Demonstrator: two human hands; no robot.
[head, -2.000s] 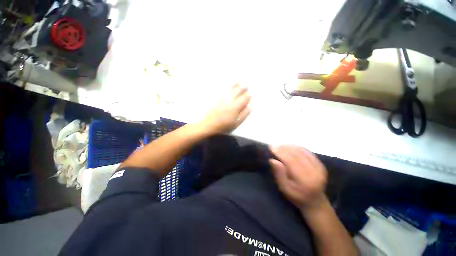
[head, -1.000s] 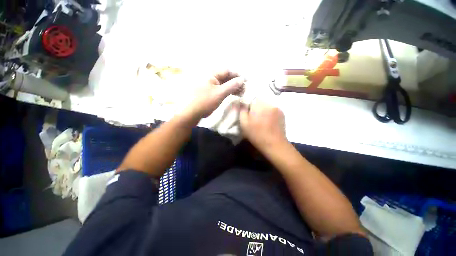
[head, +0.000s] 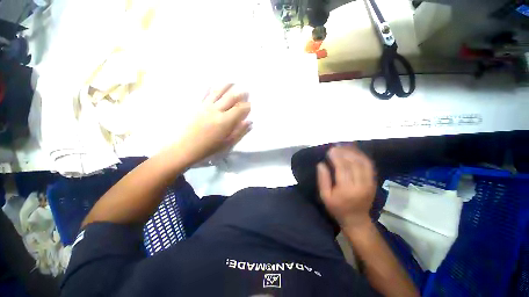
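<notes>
White fabric (head: 272,104) lies over the table edge and hangs towards the lap. It blends into the bright table. My left hand (head: 227,116) rests on it with the fingers bent; whether it grips the cloth cannot be told. My right hand (head: 350,183) is below the table edge at the lap, over dark cloth, with no white cloth seen in it. Cream strips (head: 113,87) lie heaped on the left of the table. The machine's needle area (head: 316,32) is at the top, beside an orange-red mark (head: 315,48) partly covered by white fabric.
Black-handled scissors (head: 393,75) lie on the machine bed. A printed scale (head: 441,120) marks the right table edge. Folded white pieces (head: 420,214) lie over a blue basket (head: 487,226) at lower right. Another blue basket (head: 163,223) is below left, with crumpled scraps (head: 40,232) at the far left.
The view has turned to the right. My hands, together on a bunched white piece a second ago, are now apart. White fabric lies over the table edge and part of the machine bed.
</notes>
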